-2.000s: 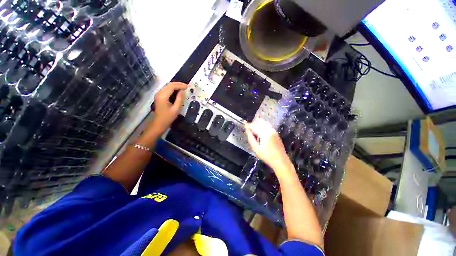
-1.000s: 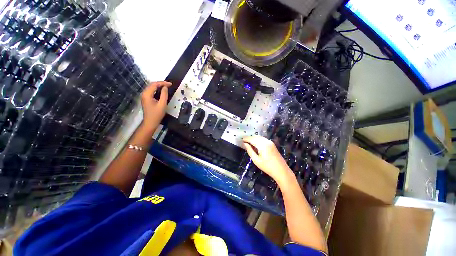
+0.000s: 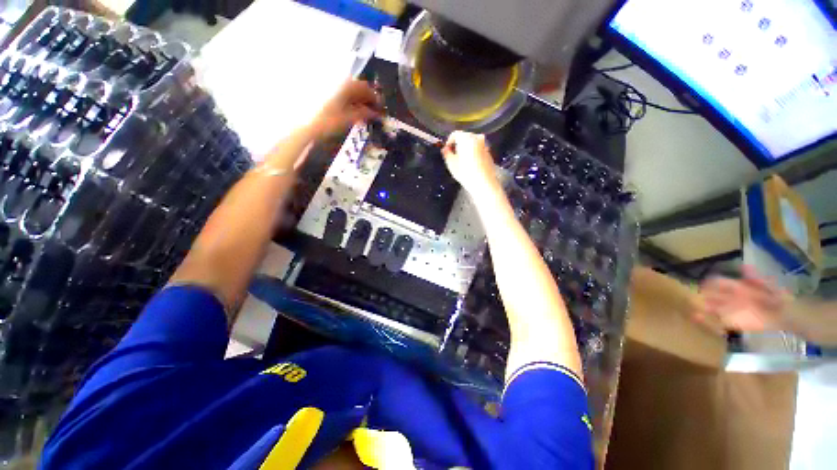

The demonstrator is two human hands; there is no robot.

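Note:
The dark nest [image 3: 411, 184] sits on the silvery perforated plate [image 3: 317, 213], with a small blue-violet spot on it. Several black oblong parts [image 3: 359, 237] lie in a row on the plate below the nest. My left hand [image 3: 353, 105] is blurred at the plate's upper left corner, by the small metal hardware. My right hand [image 3: 466, 154] is at the nest's upper right corner, fingers bent together. What either hand's fingertips hold, if anything, cannot be made out. A clear blister tray [image 3: 562, 216] with dark pockets is right of the plate.
Tall stacked blister trays [image 3: 101, 197] stand at left. The round clear ring [image 3: 463, 96] hangs just above the hands. A monitor [image 3: 734, 69] and cables [image 3: 615, 103] are upper right. Cartons [image 3: 679, 404] stand lower right. Another person's blurred hand [image 3: 745, 301] reaches in at right.
Both my hands have moved up from the plate's near side to the nest's far side. The nest's blue-violet spot has shifted to lower left. Another person's hand has appeared at right.

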